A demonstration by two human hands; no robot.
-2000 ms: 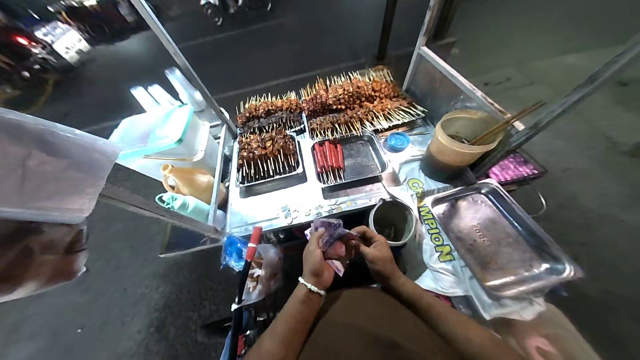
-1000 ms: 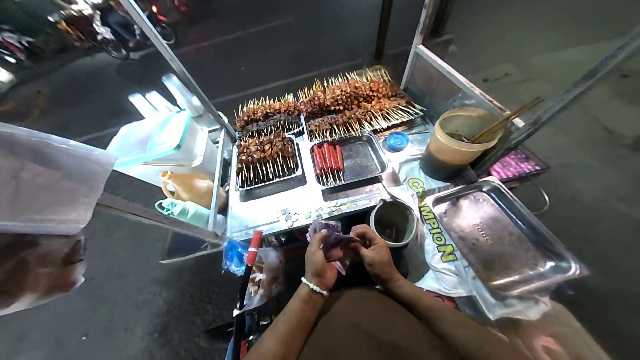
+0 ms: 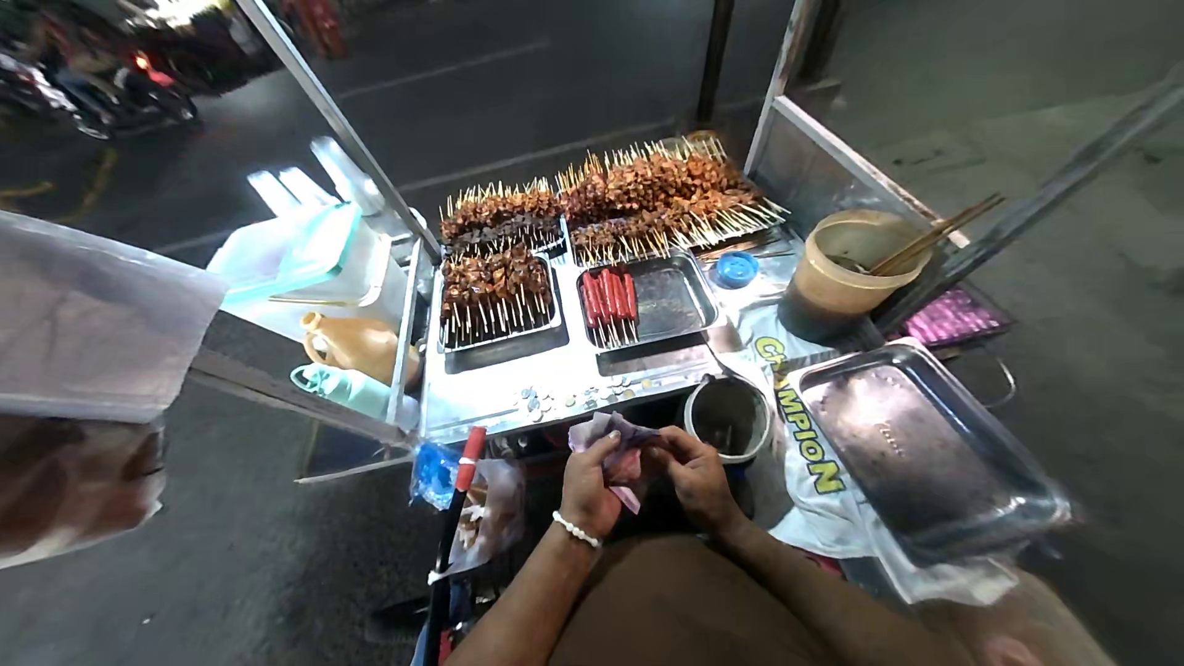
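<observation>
My left hand (image 3: 592, 486), with a white beaded bracelet at the wrist, holds a bunch of crumpled purple and pink paper banknotes (image 3: 622, 458). To its right, my right hand (image 3: 696, 476) pinches the edge of the same notes between thumb and fingers. Both hands are in front of the stall's metal counter (image 3: 481, 393). Scattered coins (image 3: 583, 400) lie along the counter's near edge, just beyond the notes. Behind them, red hotdog skewers (image 3: 610, 301) lie in a metal tray, and grilled meat skewers (image 3: 495, 291) fill another tray to the left.
More meat skewers (image 3: 661, 190) are piled at the back. At right are a sauce bucket (image 3: 846, 268) with sticks, a blue lid (image 3: 737, 268) and a large steel tray (image 3: 925, 453). A round pot (image 3: 729, 418) sits beside my right hand. Jugs (image 3: 356, 344) and a plastic container (image 3: 296, 259) stand left.
Both hands stay in nearly the same place, while the notes between them have shifted and fanned slightly. On the road at the far left, the motorcycles in view have changed.
</observation>
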